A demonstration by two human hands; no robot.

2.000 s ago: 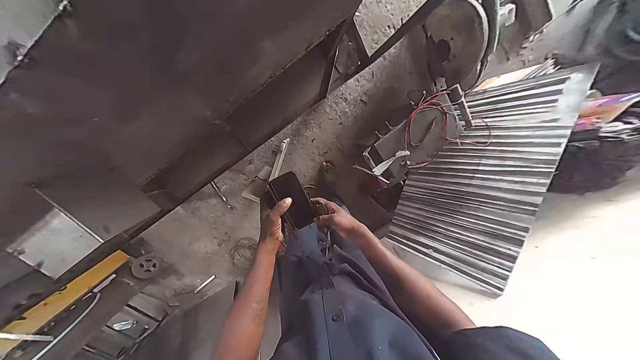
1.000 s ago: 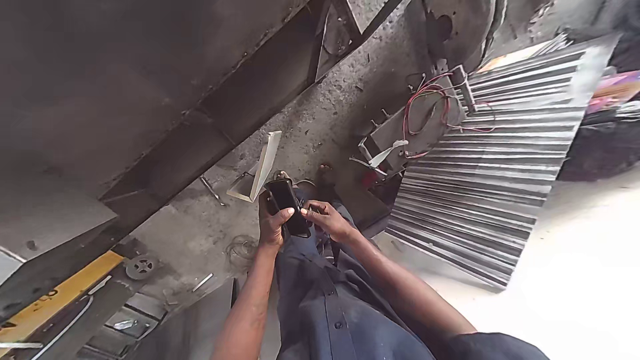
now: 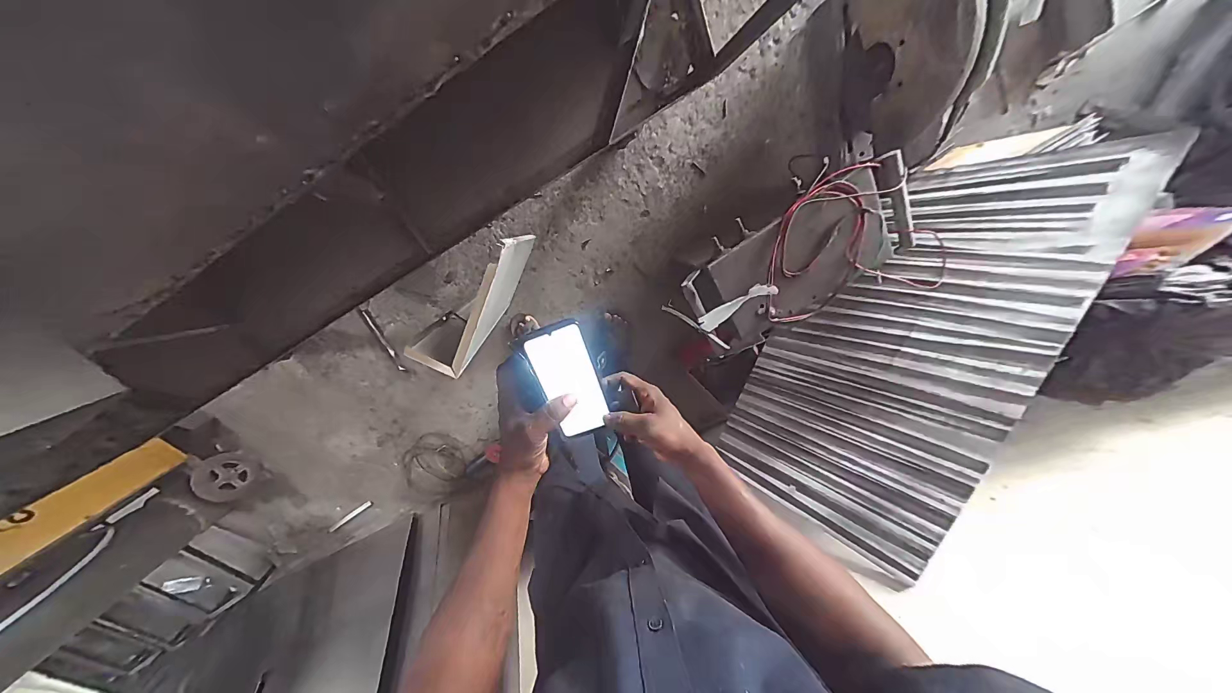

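Observation:
A smartphone (image 3: 566, 371) with a brightly lit, washed-out screen is held in front of my body, above my feet. My left hand (image 3: 529, 423) is closed around its left side, the thumb lying over the lower screen. At the phone's lower right edge is my right hand (image 3: 653, 416), its thumb and fingertips against or very near the side; whether they grip it I cannot tell. Beyond the phone, an angled cream-coloured strip (image 3: 491, 303) lies on the concrete floor.
A large dark metal structure (image 3: 318, 221) spans the upper left. Corrugated metal sheeting (image 3: 924, 356) lies at right, beside red cables (image 3: 784, 236) on a metal frame. A yellow bar (image 3: 87, 500), a spoked wheel (image 3: 224, 476) and coiled wire (image 3: 438, 462) are at lower left.
The phone's screen was dark in both earlier frames and now glows white. My hands remain at the phone, with the left thumb now over the lit screen.

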